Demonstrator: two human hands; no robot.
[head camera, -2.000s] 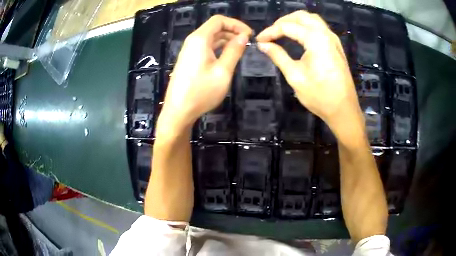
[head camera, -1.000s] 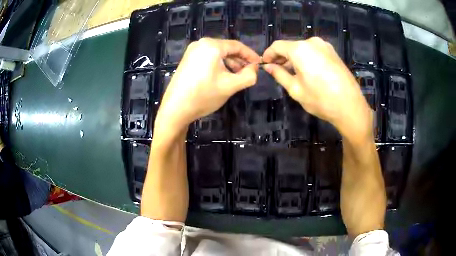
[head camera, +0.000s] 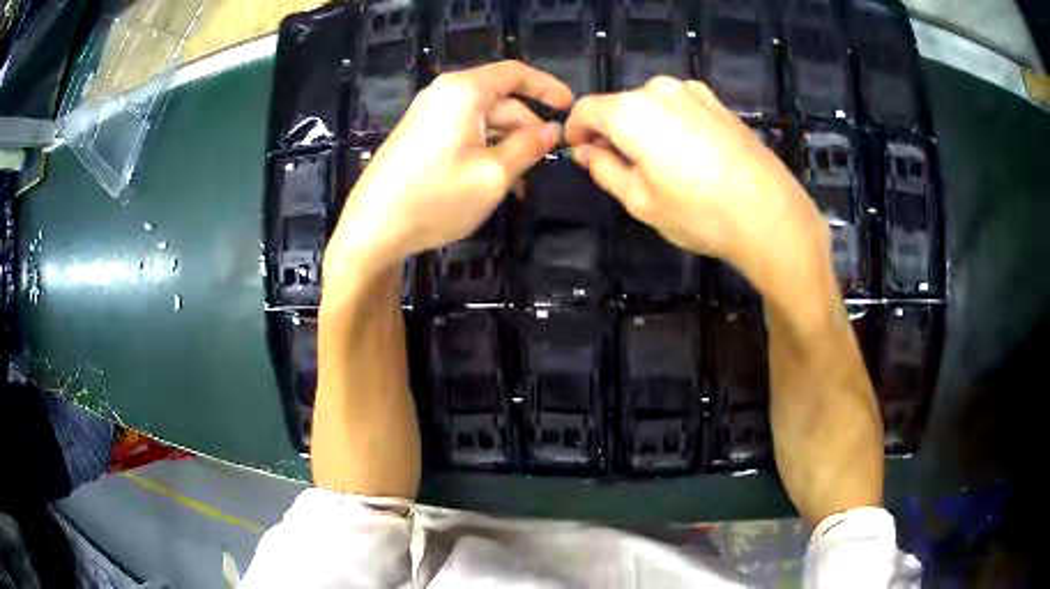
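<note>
The black tray (head camera: 679, 301) lies in front of me, with rows of pockets holding flat black housings (head camera: 561, 397). My left hand (head camera: 449, 173) and my right hand (head camera: 679, 161) are bare and meet over the tray's upper middle. Their fingertips pinch together on a small dark part (head camera: 539, 107). It shows as a thin dark strip between my left finger and thumb, and its right end is hidden by my right fingertips. My hands and forearms cover several pockets.
The tray rests on a dark green mat (head camera: 207, 357). A clear plastic sheet (head camera: 121, 127) lies at the upper left, with whitish specks (head camera: 177, 301) below it. A wood-coloured board (head camera: 248, 21) is behind. Dark clothing of a person (head camera: 71, 443) shows at the lower left edge.
My hands came down towards me, then moved back up and slightly left, staying together. The tray and mat shift left and slightly up in view. The small part now shows as a dark strip.
</note>
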